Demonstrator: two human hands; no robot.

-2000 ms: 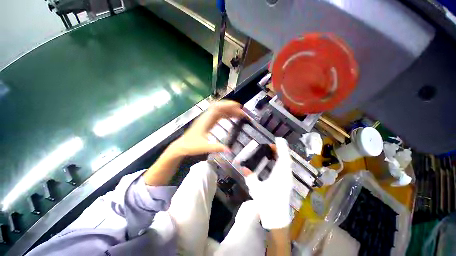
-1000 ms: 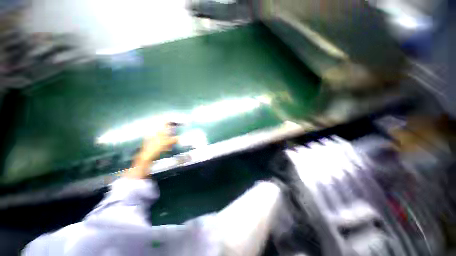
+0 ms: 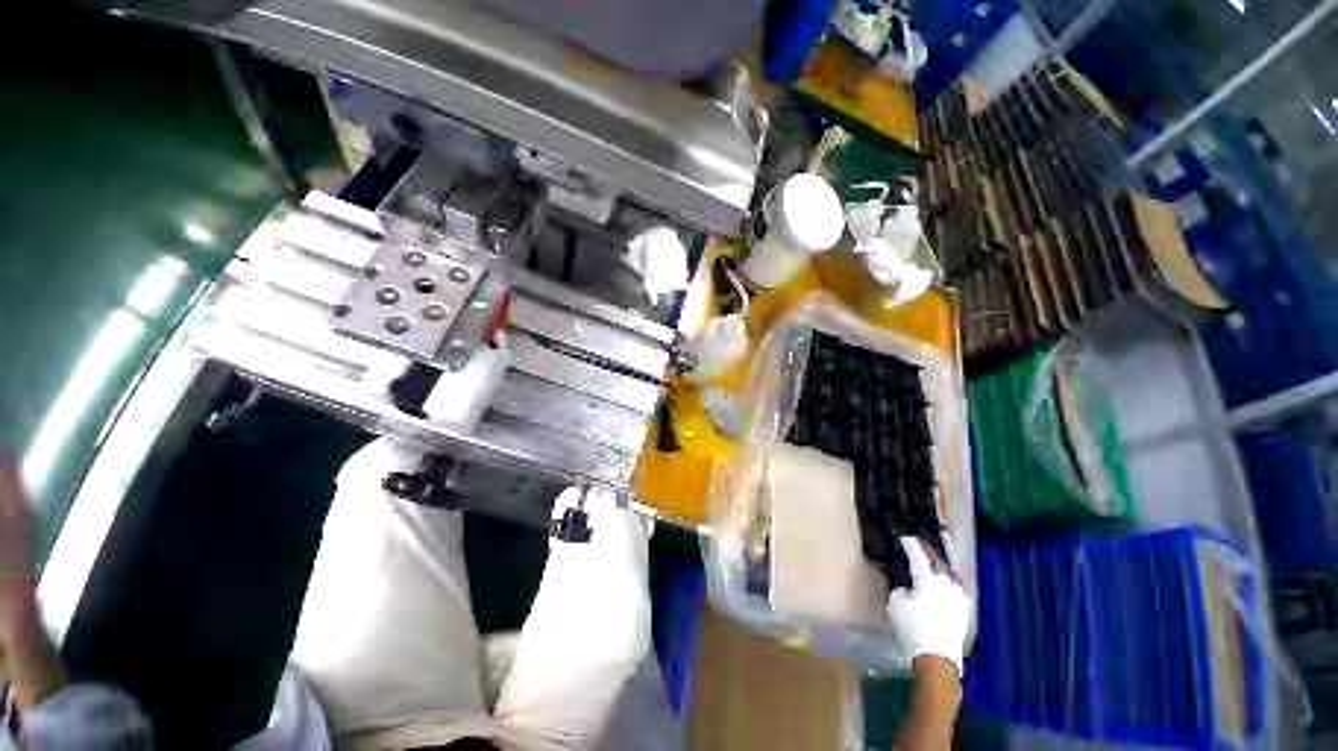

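Note:
My right hand point(image 3: 932, 609), in a white glove, is at the near right corner of the clear-lined parts tray point(image 3: 748, 580). Its fingertips touch the rows of black plastic parts point(image 3: 866, 426); whether they grip one cannot be told. A pale divider point(image 3: 814, 528) covers the tray's left part. My left hand point(image 3: 15, 572), bare, is blurred and cut off by the left edge, beside the conveyor; its fingers and anything in them cannot be made out. A white block fixture point(image 3: 467, 385) with a black piece point(image 3: 415, 386) at its left sits on the slotted table point(image 3: 572, 396).
A perforated metal plate point(image 3: 414, 298) is above the slotted table. Black clamp knobs point(image 3: 426, 481) stick out at its front. A white tub point(image 3: 804, 214) and crumpled wipes point(image 3: 888, 242) stand behind the tray. Blue crates point(image 3: 1101, 631) and brown dividers point(image 3: 1027, 206) are at right, the green conveyor point(image 3: 88, 220) at left.
The view has swung from the conveyor to the table and tray. My left hand, earlier over the belt with a small dark thing, is now at the left edge. My gloved right hand is at the tray.

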